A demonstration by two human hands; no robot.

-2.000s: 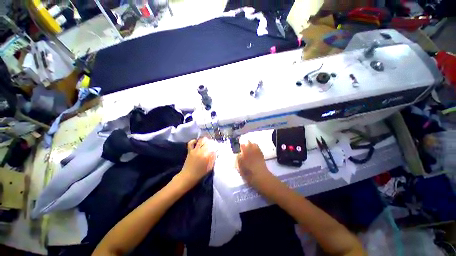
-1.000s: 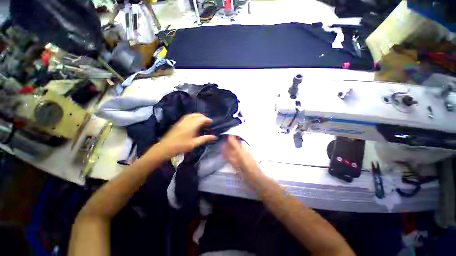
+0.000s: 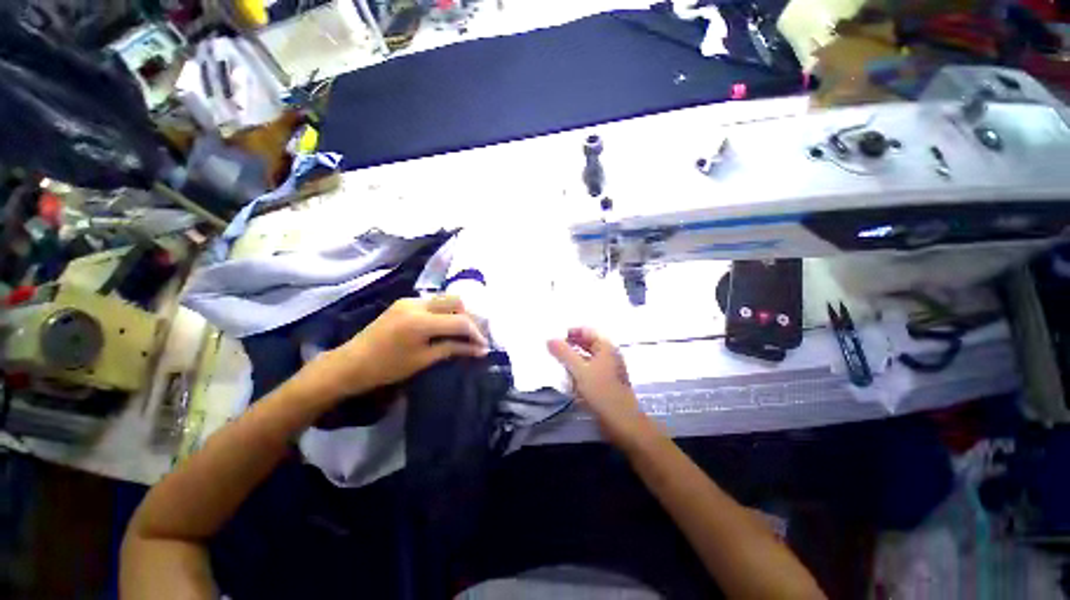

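A garment with light grey cloth (image 3: 293,281) and dark cloth (image 3: 452,434) lies bunched left of the needle, partly hanging over the table's front edge. My left hand (image 3: 417,342) grips the garment, with its fingertips at a bright white part beside the dark cloth. My right hand (image 3: 593,366) is at the right edge of the white part, fingers close together; glare hides whether it pinches cloth. The presser foot and needle area (image 3: 634,281) is right of and above my right hand, apart from the garment.
The sewing machine head (image 3: 751,217) spans the right. Under it lie a smartphone (image 3: 765,307), thread snips (image 3: 850,345) and black-handled scissors (image 3: 933,347). A navy fabric panel (image 3: 528,88) lies behind. A second beige machine (image 3: 88,340) stands far left.
The view has swung back toward the right. The dark bundle has been turned and spread, and a bright white part now shows between my hands. My right hand has moved away from my left.
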